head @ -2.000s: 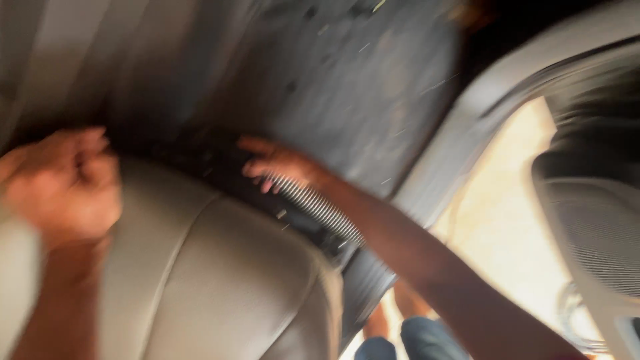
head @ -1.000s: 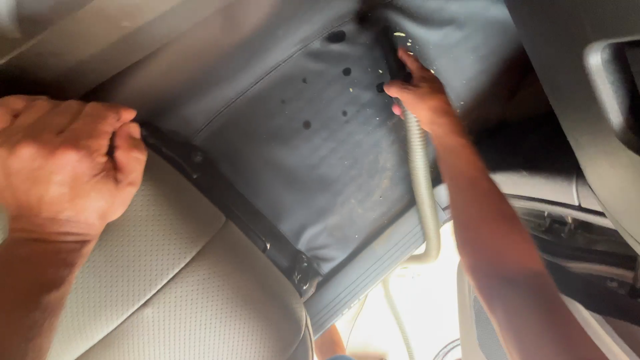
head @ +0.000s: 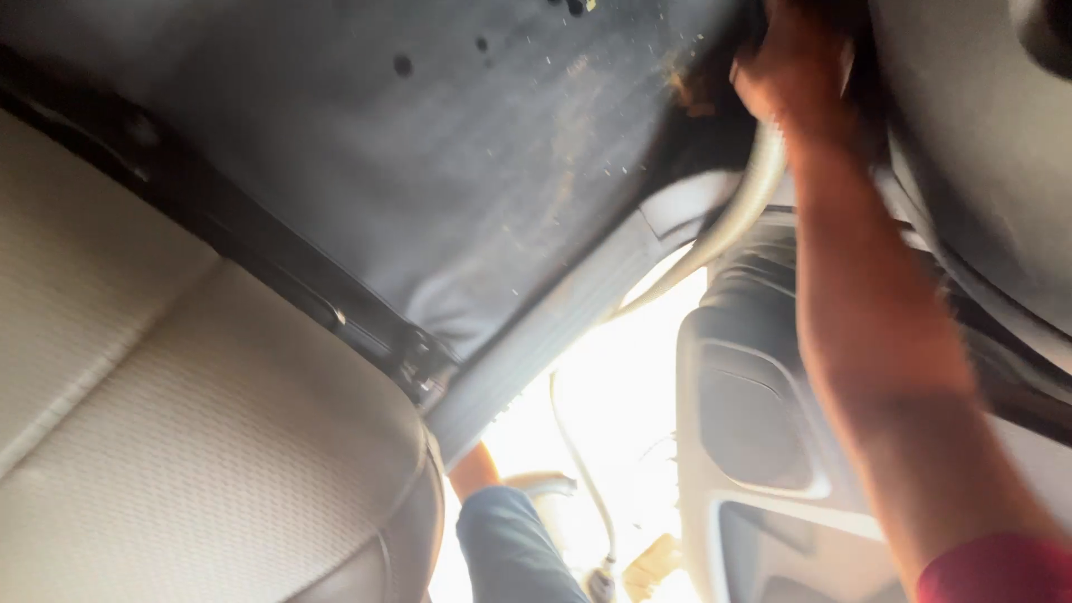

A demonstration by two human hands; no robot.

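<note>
At the upper right, my right hand [head: 796, 71] is wrapped around the end of a pale ribbed vacuum hose [head: 745, 201], in the dark front corner of a car's footwell. The hose curves down from my hand and out over the door sill. Its tip is hidden in shadow. Left of the hand lies the dark floor covering [head: 519, 142], with black spots and small light crumbs on it. My left hand is out of the picture.
A beige perforated car seat [head: 234, 419] fills the lower left, with a black seat rail [head: 335, 310] along its edge. The door sill [head: 544, 301] runs diagonally. An open door panel [head: 754, 419] stands at the right. My knee [head: 511, 536] shows below.
My right hand has moved with the hose from the floor covering to the dark front corner. My left hand, earlier over the seat, has left the view, which has shifted strongly.
</note>
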